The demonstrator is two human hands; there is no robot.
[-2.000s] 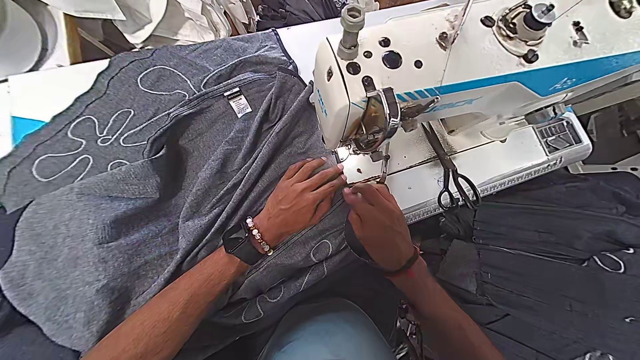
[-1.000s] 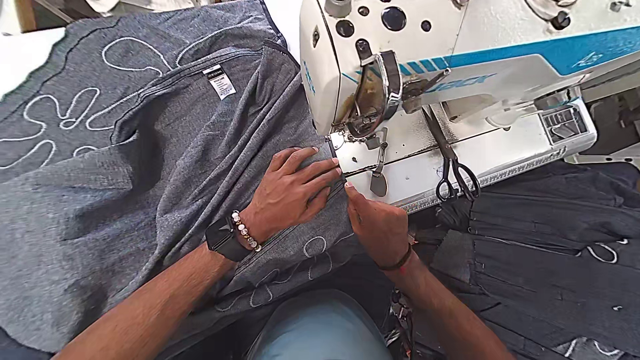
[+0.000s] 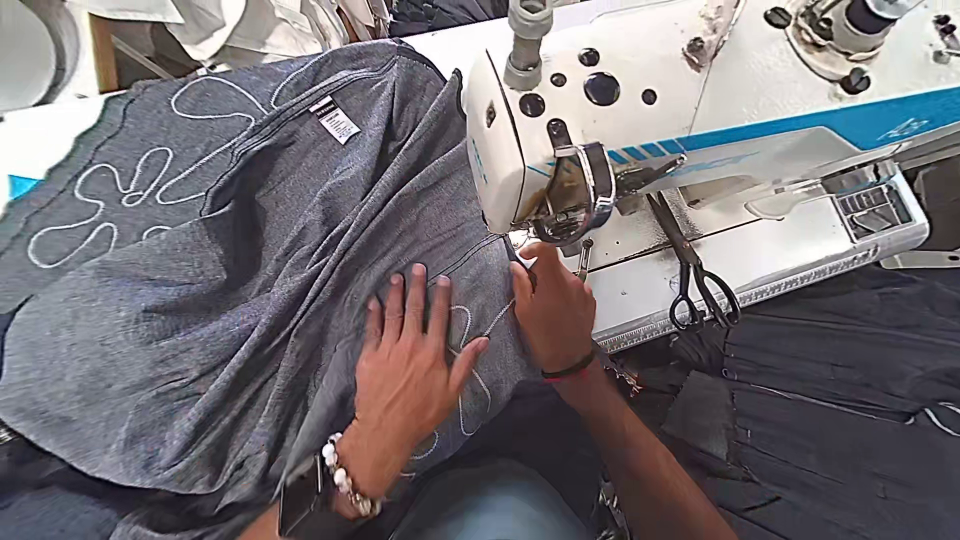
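Note:
A dark grey knit garment (image 3: 300, 300) with white looped stitching and a sewn-in label (image 3: 334, 120) covers the left of the sewing table. Flat on the cloth, fingers spread, lies my left hand (image 3: 409, 375); a watch and a bead bracelet are on that wrist. My right hand (image 3: 555, 307) is at the garment's right edge, just below the needle area of a white and blue sewing machine (image 3: 675, 90). Its fingers are bent at the cloth edge, and their tips are partly hidden. The seam runs under the machine's head, where the presser foot is hard to make out.
Black-handled scissors (image 3: 694, 277) lie on the machine bed (image 3: 780, 247), right of my right hand. Dark fabric (image 3: 847, 352) is heaped at the lower right. White cloth pieces (image 3: 225, 30) are behind the table, and a small compartment tray (image 3: 870, 210) is at the bed's right end.
My left hand has left the cloth edge near the needle and now rests flat, farther down the garment. My right hand has moved up toward the needle area.

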